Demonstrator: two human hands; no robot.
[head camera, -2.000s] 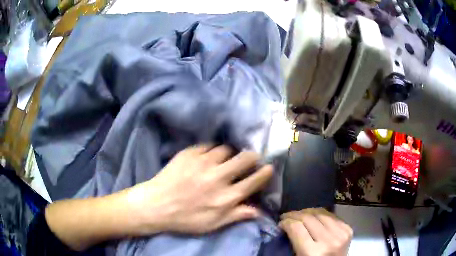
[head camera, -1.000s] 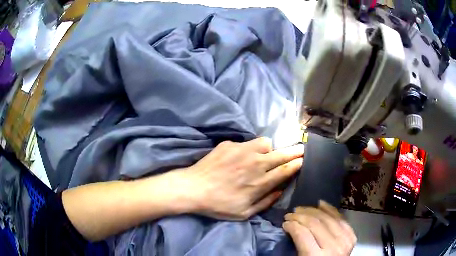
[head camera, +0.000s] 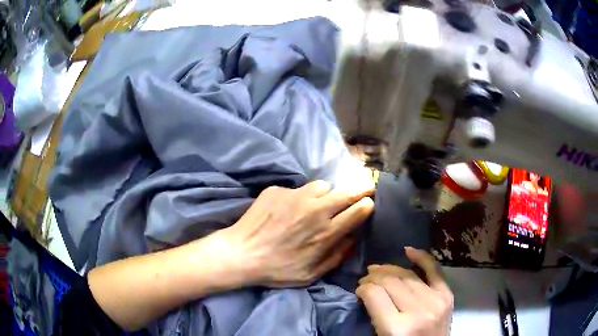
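Shiny blue-grey lining fabric (head camera: 190, 125) lies in crumpled folds left of the needle area. A flat darker strip (head camera: 400, 220) runs down from the presser foot (head camera: 375, 176) of the off-white sewing machine (head camera: 406, 85). My left hand (head camera: 298, 233) lies palm down on the lining, its fingertips at the strip's left edge just below the foot. My right hand (head camera: 406, 295) is at the strip's lower end, fingers bent on the cloth, cut off by the bottom edge. Whether its fingers pinch the cloth is hard to tell. Glare hides the stitching point.
A smartphone (head camera: 528, 220) with a red screen lies right of the strip. Red and yellow scissor handles (head camera: 469, 180) show behind the machine head. Black thread snips (head camera: 507, 313) lie at the lower right. Brown boards (head camera: 29, 184) and a whitish plastic-wrapped thing (head camera: 38, 88) are at the left.
My left hand has moved from lower on the cloth up to beside the presser foot, its fingers now straighter. My right hand stays at the strip's lower end, thumb side lifted. The view has shifted.
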